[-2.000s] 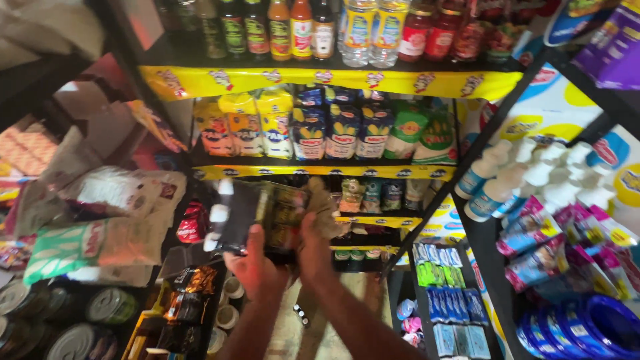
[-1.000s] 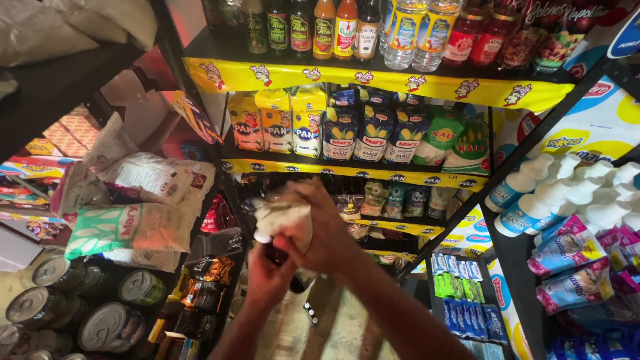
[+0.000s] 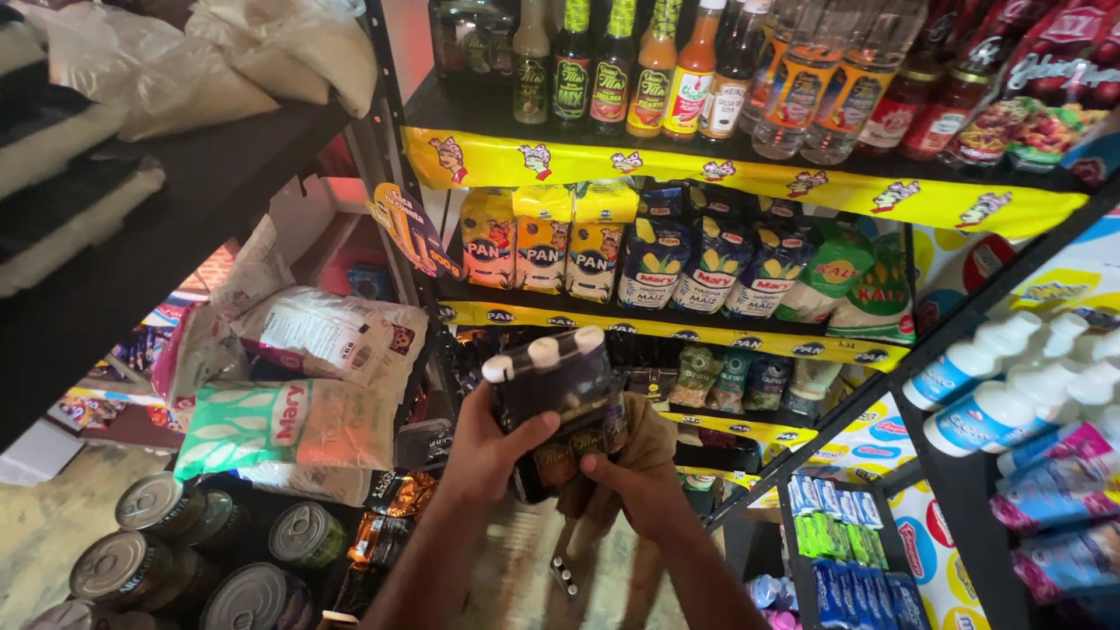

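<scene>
A pack of dark bottles with white caps [image 3: 560,398] is held tilted between both hands, in front of the lower shelves. My left hand [image 3: 499,437] grips its left side, thumb across the front. My right hand [image 3: 634,490] has its thumb on the lower right of the pack, and a tan cloth [image 3: 652,433] lies against that hand, bunched beside the pack. Behind and above stand yellow-topped flour bags [image 3: 542,249] and blue corn flour bags [image 3: 652,267]. Sauce bottles [image 3: 612,74] line the upper shelf.
Plastic rice bags [image 3: 289,424] lie on the left, above large cans [image 3: 140,569]. Filled clear bags [image 3: 175,70] rest on the upper left shelf [image 3: 201,175]. White bottles [image 3: 980,411] crowd the right shelf. Small white-capped items [image 3: 563,576] show low in the middle, near the floor.
The bottle pack, hard to make out a second ago, is now plainly seen in both hands. The tan cloth, earlier held up between the hands, is now at the right hand.
</scene>
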